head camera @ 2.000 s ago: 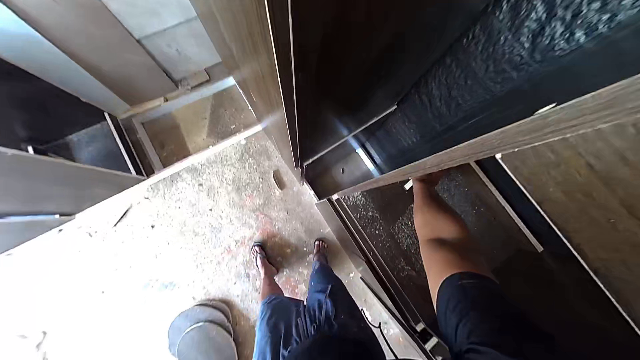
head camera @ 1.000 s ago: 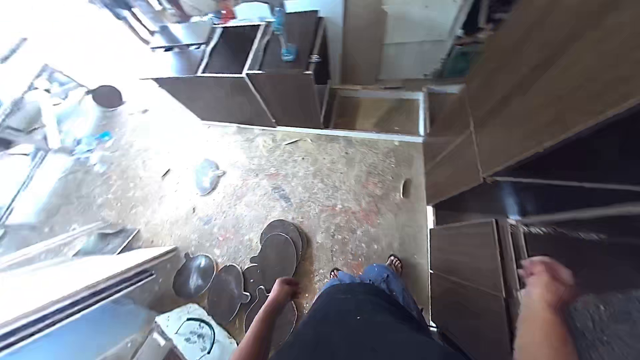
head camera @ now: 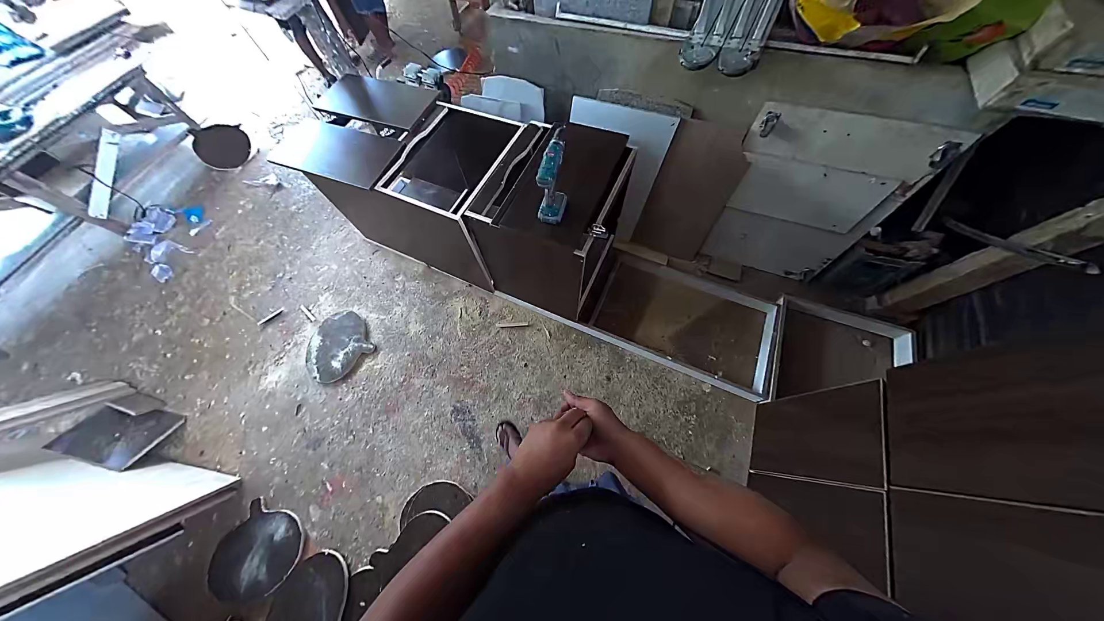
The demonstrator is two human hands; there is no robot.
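My left hand (head camera: 552, 444) and my right hand (head camera: 599, 427) meet in front of my body, fingers touching. Whether something small is between them cannot be told. Beyond them a teal cordless drill (head camera: 552, 177) stands on the dark top of a cabinet carcass (head camera: 535, 267). Below that, an open base frame (head camera: 681, 323) with a pale edge lies on the floor.
Dark cabinets (head camera: 992, 431) rise at the right. Round, handled dark boards (head camera: 256, 555) lie at the lower left, another dusty one (head camera: 338, 347) on the concrete floor. Pale panels (head camera: 802, 181) lean at the back wall. A person's legs (head camera: 375, 30) show at the top.
The view has swung from the dark cabinets toward the room. My hands, apart one second ago with the right by the cabinets, are now together in front of me.
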